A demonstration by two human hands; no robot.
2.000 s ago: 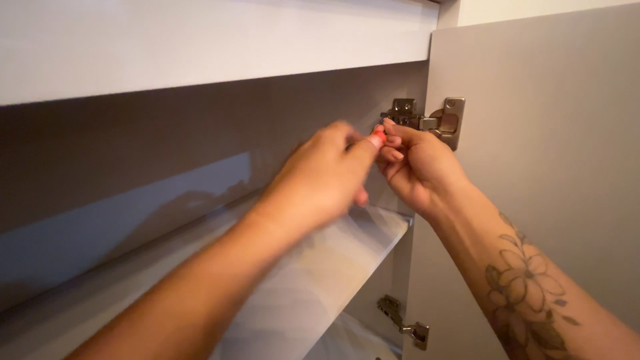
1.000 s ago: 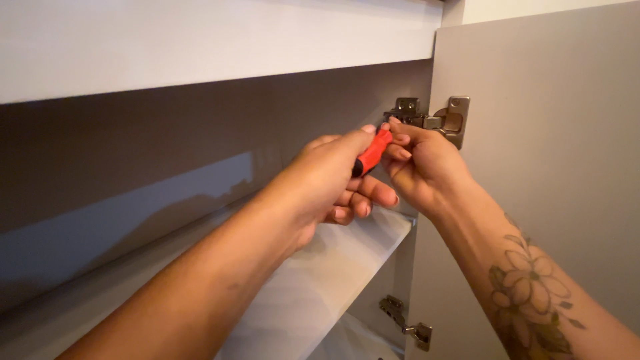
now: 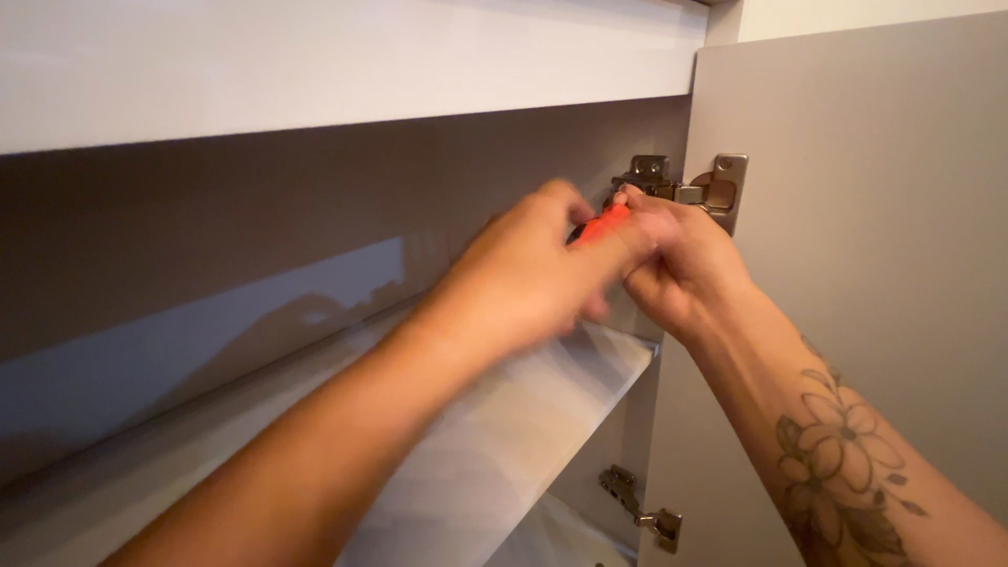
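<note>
A red and black screwdriver handle (image 3: 605, 224) lies between my two hands, close under the upper concealed cabinet hinge (image 3: 669, 185). My left hand (image 3: 543, 260), blurred, is wrapped round the handle from the left. The fingertips of my right hand (image 3: 677, 252) are at the front end of the handle, beside the hinge arm, pinched together there. The screwdriver's tip is hidden behind the fingers. The hinge joins the cabinet's inner side wall to the open cabinet door (image 3: 850, 197).
Below my hands a cabinet shelf (image 3: 504, 449) runs to the side wall. A lower hinge (image 3: 642, 508) sits beneath it. A white panel (image 3: 354, 63) crosses the top. The open door stands at the right, next to my right forearm.
My left hand's fingers, spread below the handle a second ago, have closed over it. My right hand stays by the upper hinge.
</note>
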